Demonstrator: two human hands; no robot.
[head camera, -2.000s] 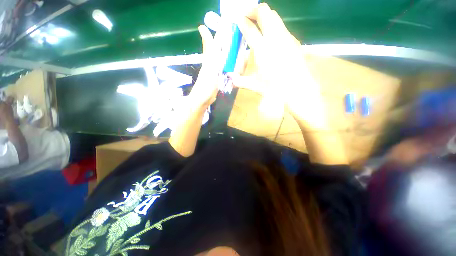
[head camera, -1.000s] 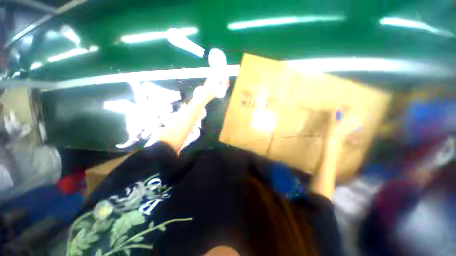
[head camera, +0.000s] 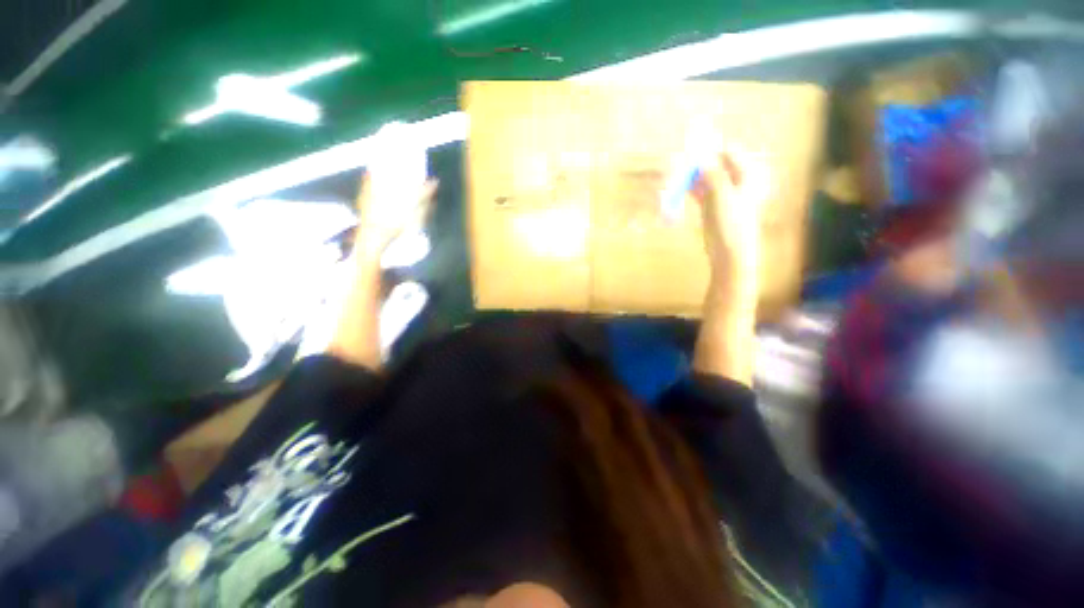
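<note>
My left hand (head camera: 386, 220) is at the left of the cardboard sheet, closed around a glaring white insole (head camera: 401, 154) whose tip reaches the pale rail. My right hand (head camera: 728, 208) is over the right half of the tan cardboard sheet (head camera: 535, 255). A small blue piece (head camera: 692, 181) shows at its fingertips, blurred, and the fingers look closed on it. A loose pile of white insoles (head camera: 279, 267) lies on the dark bench left of my left hand, overexposed, so single edges are hard to tell.
The green belt (head camera: 392, 71) runs beyond the pale rail (head camera: 761, 45), with a glaring white insole (head camera: 268, 99) on it at left. At right, blurred, are a blue mass in a tan box (head camera: 927, 137) and another person (head camera: 987, 392). A carton (head camera: 220, 434) stands below the bench edge.
The view has turned right, so the cardboard sits further left and straighter. The blue piece now shows at my right fingertips, nearer the sheet's middle. My left hand still holds the insole.
</note>
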